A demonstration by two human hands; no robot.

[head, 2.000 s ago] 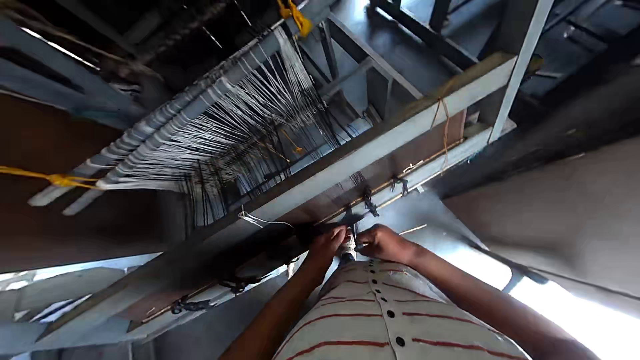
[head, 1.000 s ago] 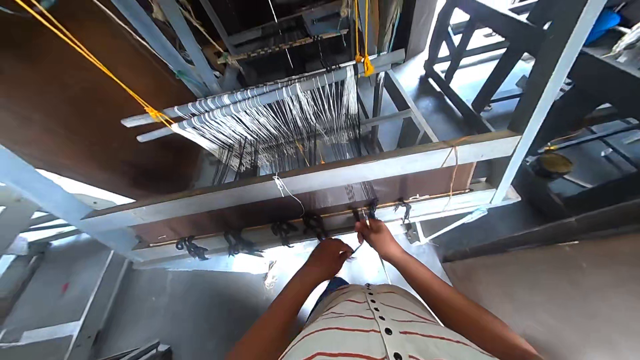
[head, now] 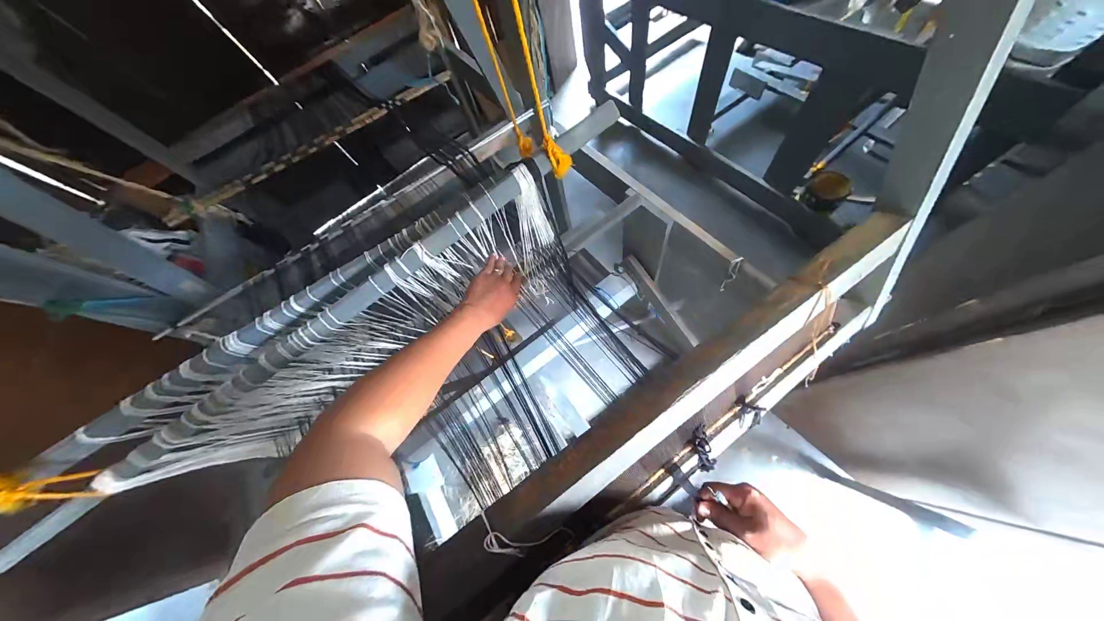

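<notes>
My left hand [head: 493, 291] reaches over the loom's front beam [head: 655, 397] and lies among the white heddle strings [head: 371, 336], near their right end. Its fingers are partly bent; whether they grip any string cannot be told. Dark warp threads [head: 595, 345] run below and to the right of it. My right hand [head: 749, 519] is on the near side of the beam, its fingers closed on the end of a dark warp bundle [head: 683, 479] that comes from the reed's lower edge. More knotted dark bundles [head: 703, 448] hang beside it. Two grey heddle bars [head: 319, 332] carry the strings.
Yellow cords [head: 556, 157] are tied at the right end of the heddle bars, with another yellow cord [head: 26, 493] at the left end. An upright grey post [head: 949, 112] stands at the right. Behind it are dark wooden frames [head: 742, 172] and a small round container [head: 828, 188].
My left hand has left the knotted bundles beside my right hand and reached forward over the beam into the heddle strings. My right hand stays by the bundles. The view has turned.
</notes>
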